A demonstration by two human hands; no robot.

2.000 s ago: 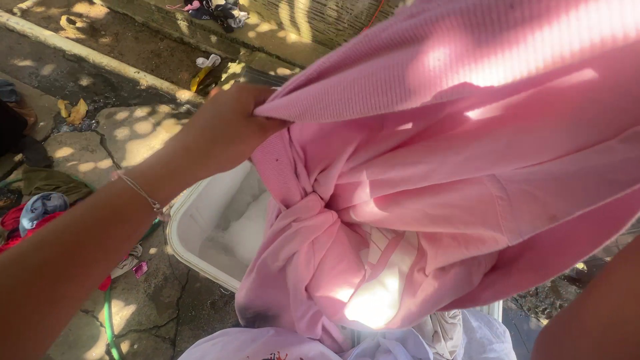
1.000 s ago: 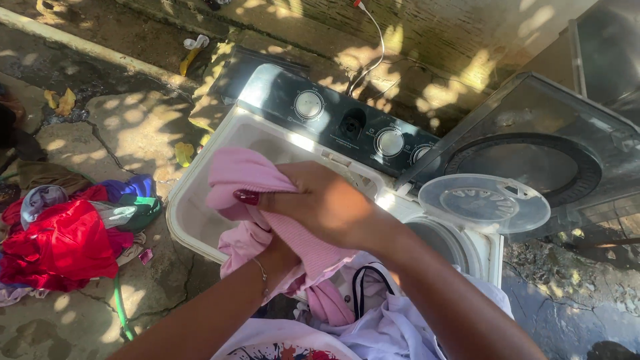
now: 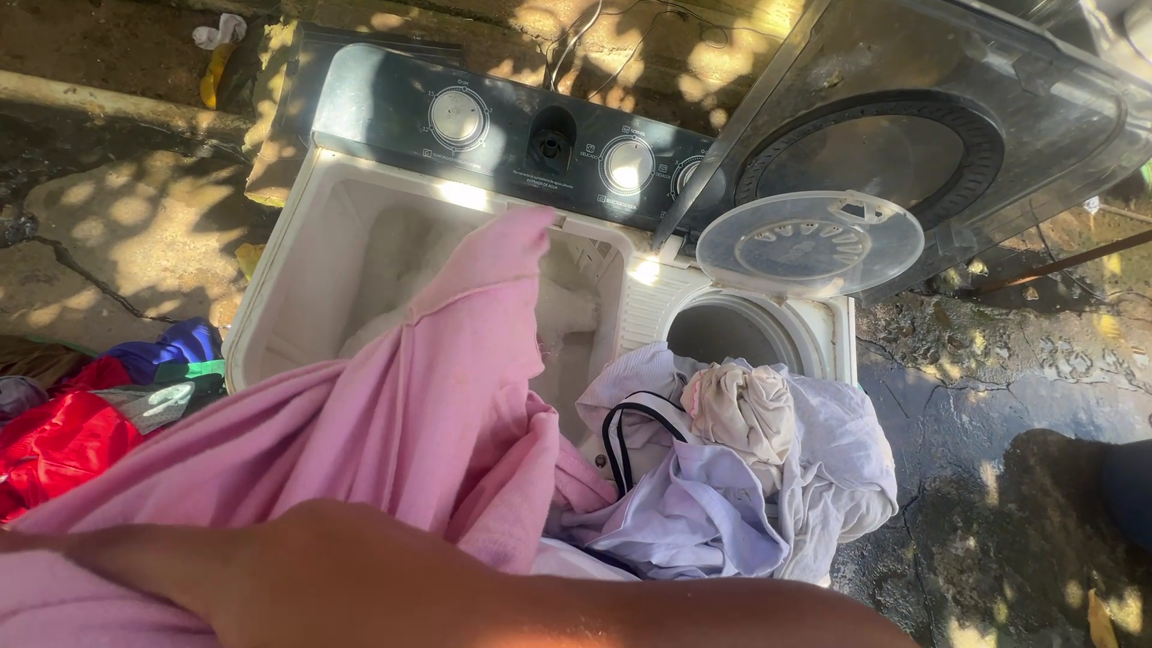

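Observation:
A pink fabric garment (image 3: 432, 387) stretches from the lower left up over the wash tub of a twin-tub washing machine (image 3: 270, 297). Across the bottom, my right hand (image 3: 243, 558) grips the garment, its fingers pointing left and partly out of the frame. My left hand is not visible. Whitish clothes (image 3: 693, 504) lie heaped on the machine's front edge, with a crumpled beige cloth (image 3: 742, 414) on top. Behind them is the round spin tub opening (image 3: 729, 333), its small clear inner lid (image 3: 810, 243) raised. Suds and water show in the wash tub.
The large transparent lid (image 3: 1008, 81) stands raised at the upper right. Knobs line the dark control panel (image 3: 387, 108). Red, blue and green clothes (image 3: 72, 432) lie on cracked ground at the left. Wet ground (image 3: 954, 423) borders the machine's right side, and cables run behind it.
The pink garment was bunched between both my hands a second ago; now it is spread out toward the lower left. My left hand has gone out of view.

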